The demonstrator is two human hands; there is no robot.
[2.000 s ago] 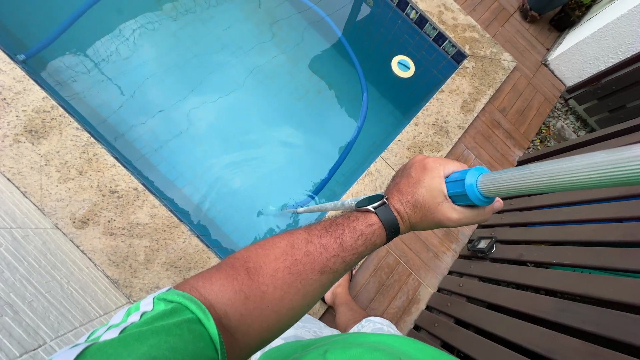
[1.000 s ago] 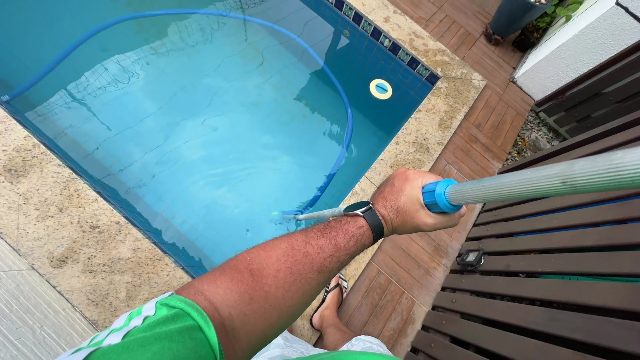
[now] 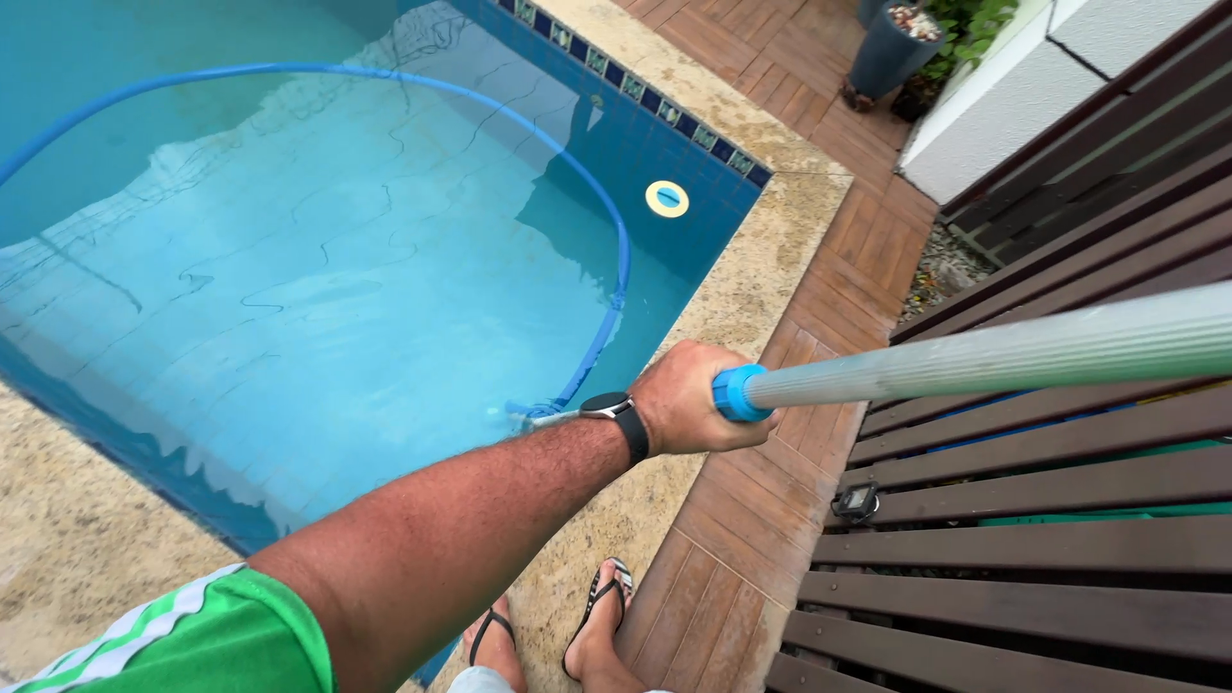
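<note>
My left hand (image 3: 698, 399), with a dark watch on its wrist, is closed around a ribbed telescopic pole (image 3: 962, 351) at its blue locking collar (image 3: 739, 393). From my fist the thick section runs off to the right edge, and a thinner part slants behind the wrist into the pool water (image 3: 318, 241). Its submerged end lies near a blue pool hose (image 3: 624, 250), which curves through the pool; my forearm and the water partly hide how they join. My right hand is out of view.
Stone coping (image 3: 770, 250) borders the pool, with wooden decking (image 3: 818, 289) beside it. A dark slatted fence (image 3: 1011, 544) stands close on the right. My feet in flip-flops (image 3: 599, 602) are on the coping. Farther off are a plant pot (image 3: 890, 53) and a white wall (image 3: 1011, 106). A round fitting (image 3: 666, 199) sits in the pool wall.
The view has shifted, bringing both feet and more of the hose's curve into sight. My left hand keeps its grip at the pole's collar.
</note>
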